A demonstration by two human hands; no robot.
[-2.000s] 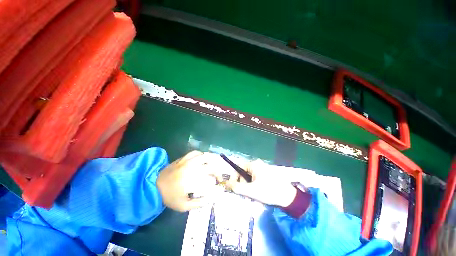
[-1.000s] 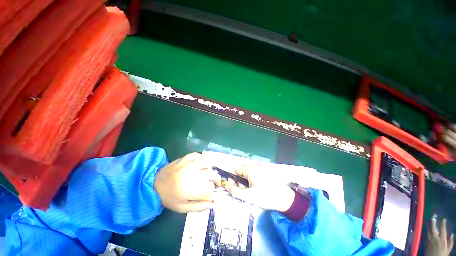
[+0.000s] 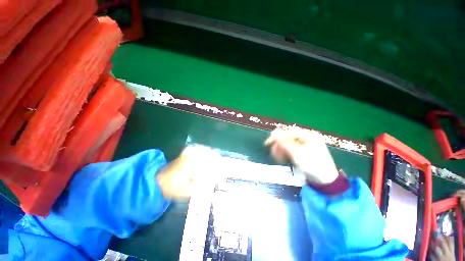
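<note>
An open-backed tablet (image 3: 229, 219) lies in a white foam tray (image 3: 192, 234) in front of me, partly washed out by glare. Its board shows on the left, a bright panel on the right. My left hand (image 3: 188, 171) is at the tray's upper left corner, overexposed and blurred; whether it holds anything cannot be told. My right hand (image 3: 301, 152) is raised above the tray's top edge, fingers bent and blurred. The dark slim tool seen earlier does not show clearly; it may be hidden in or under the right hand.
A leaning stack of red-orange foam frames (image 3: 66, 102) stands at left. A red-framed tablet (image 3: 403, 199) lies at right. Beyond the worn edge strip (image 3: 204, 107) runs the green conveyor (image 3: 244, 86), with framed units at its far ends. Another person's hand (image 3: 442, 250) is at lower right.
My right hand has moved up and right, away from my left hand, uncovering the tablet's top edge. The framed tablet on the conveyor has moved right. Another framed unit now shows at the far left.
</note>
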